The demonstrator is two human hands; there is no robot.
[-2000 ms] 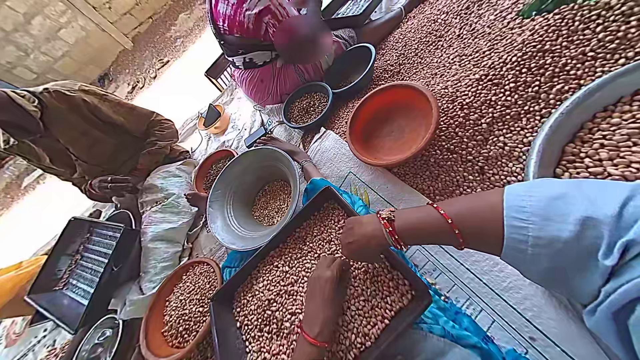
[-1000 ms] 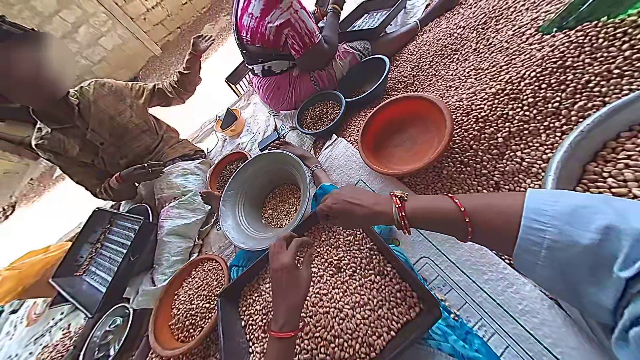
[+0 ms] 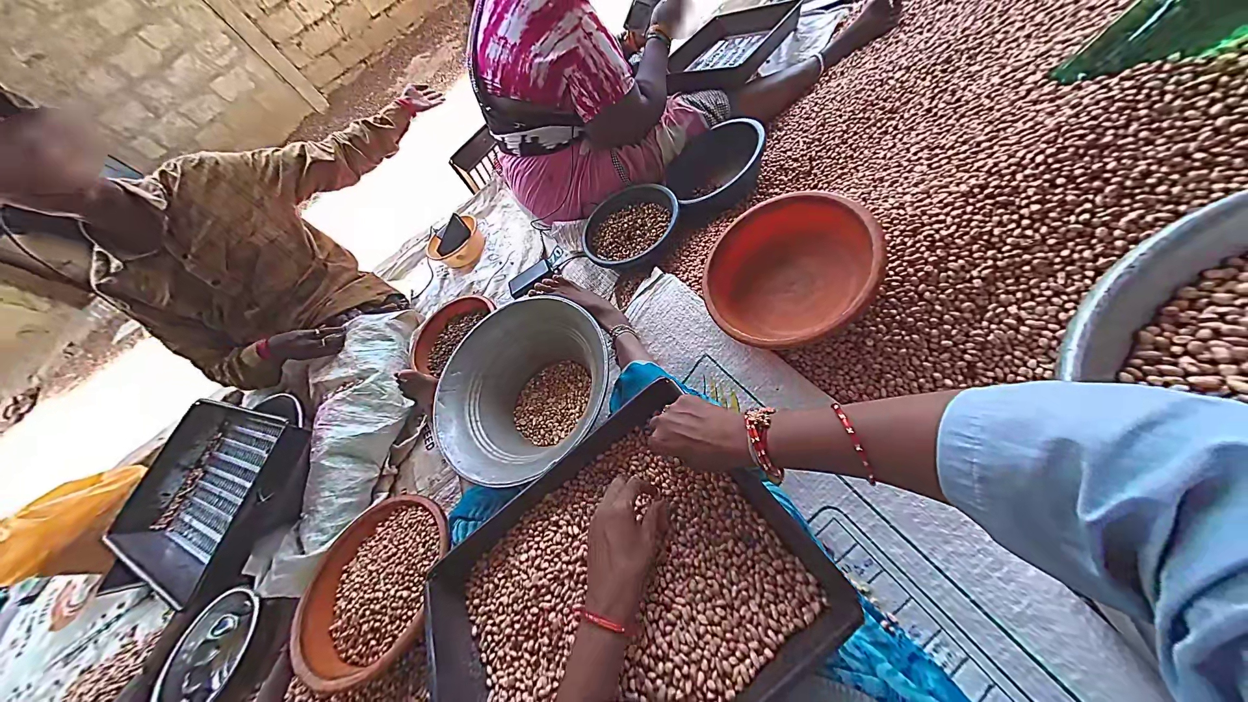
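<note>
A black rectangular tray (image 3: 450,624) full of brown-pink nuts or beans (image 3: 721,575) lies before me. My left hand (image 3: 624,536), with a red thread at the wrist, rests among them with fingers curled and a few pieces at the fingertips. Over the tray's far right edge is my right hand (image 3: 698,432), with red bracelets and a light blue sleeve; its fingers are bent, and what they hold is hidden. Just beyond the tray, a metal bucket (image 3: 468,390) stands tilted towards me, with paler pieces at its bottom.
An empty orange bowl (image 3: 795,268) stands by a large heap (image 3: 975,195). A metal basin (image 3: 1082,331) is at right, a filled clay bowl (image 3: 312,604) at left. One person (image 3: 244,244) sits at left near a ridged black tray (image 3: 122,536), another person (image 3: 556,88) beyond the dark bowls.
My left hand has moved from beside the bucket's rim back down among the nuts or beans. The person at left, leaning low two seconds ago, sits more upright with one arm stretched out.
</note>
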